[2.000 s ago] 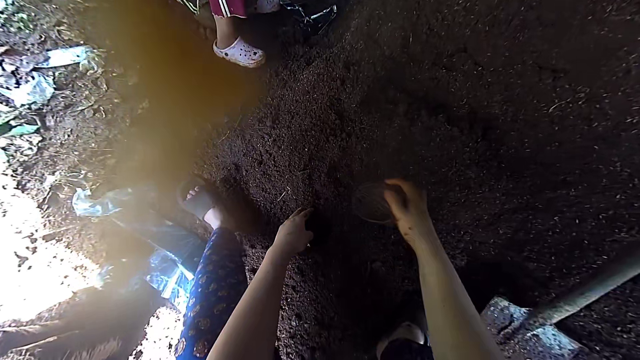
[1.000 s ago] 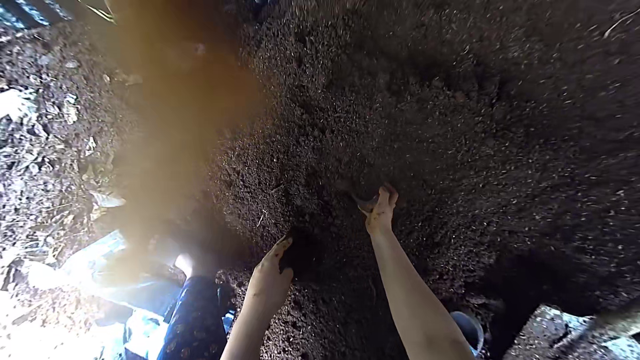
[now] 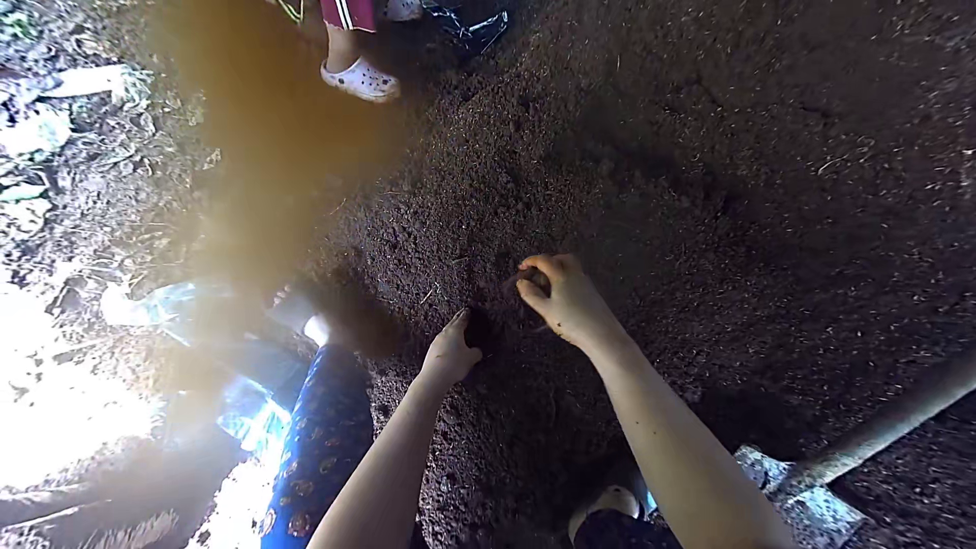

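Dark loose soil point(image 3: 473, 221) spreads under both hands. My left hand point(image 3: 451, 352) is at a small dark object or hollow point(image 3: 479, 334) in the soil, thumb and fingers curved around its left side; whether it is a pot or bag I cannot tell. To the right and slightly higher, my right hand point(image 3: 563, 293) is curled, with a dark clump that looks like soil point(image 3: 537, 279) between thumb and fingers. The hands are apart.
A hoe or shovel with a metal blade point(image 3: 820, 507) and wooden handle point(image 3: 884, 435) lies at lower right. Another person's white clog point(image 3: 362, 79) is at the top. Clear plastic point(image 3: 255, 412) lies left of my patterned trouser leg point(image 3: 324, 450). A brown blur covers the upper left.
The right hand was flatter over the soil a second ago and is now curled around a clump. The left hand stays by the dark spot. The view has shifted, bringing the clog back into sight.
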